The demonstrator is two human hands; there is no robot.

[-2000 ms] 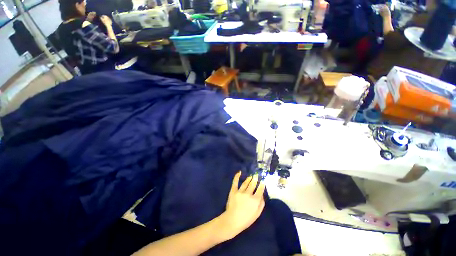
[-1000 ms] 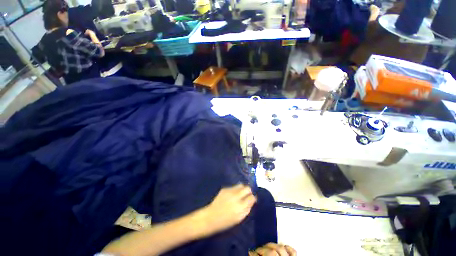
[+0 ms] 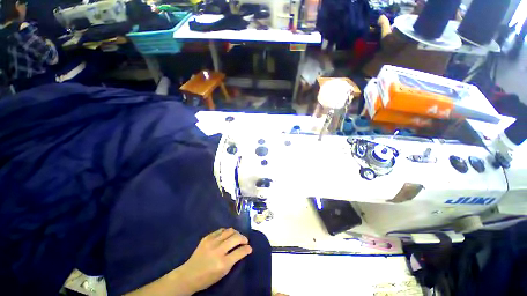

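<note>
Dark navy cloth [image 3: 167, 202] lies under the machine's left end, with its right edge beside the presser foot and needle area [image 3: 245, 205]. My left hand [image 3: 216, 260] lies palm down on the cloth, just below the needle area, fingers slightly bent and a little apart, not gripping. Only a sliver of my right hand [image 3: 280, 294] shows at the bottom edge; its fingers are cut off. The white sewing machine head [image 3: 323, 173] with blue JUKI lettering extends to the right. The rumpled navy heap [image 3: 63, 139] fills the left side.
A dark phone [image 3: 338, 215] lies under the machine arm. Orange and white boxes [image 3: 416, 101] and a thread cone [image 3: 335, 93] stand behind the head. Dark cloth [image 3: 485, 260] lies at right. Beyond are a wooden stool [image 3: 202, 85], a turquoise basket [image 3: 156, 40] and a person at far left.
The view has turned right, so things sit further left. My left hand has moved back from the needle area, closed, then spread a little again. My right fingers appeared at the bottom, now almost gone.
</note>
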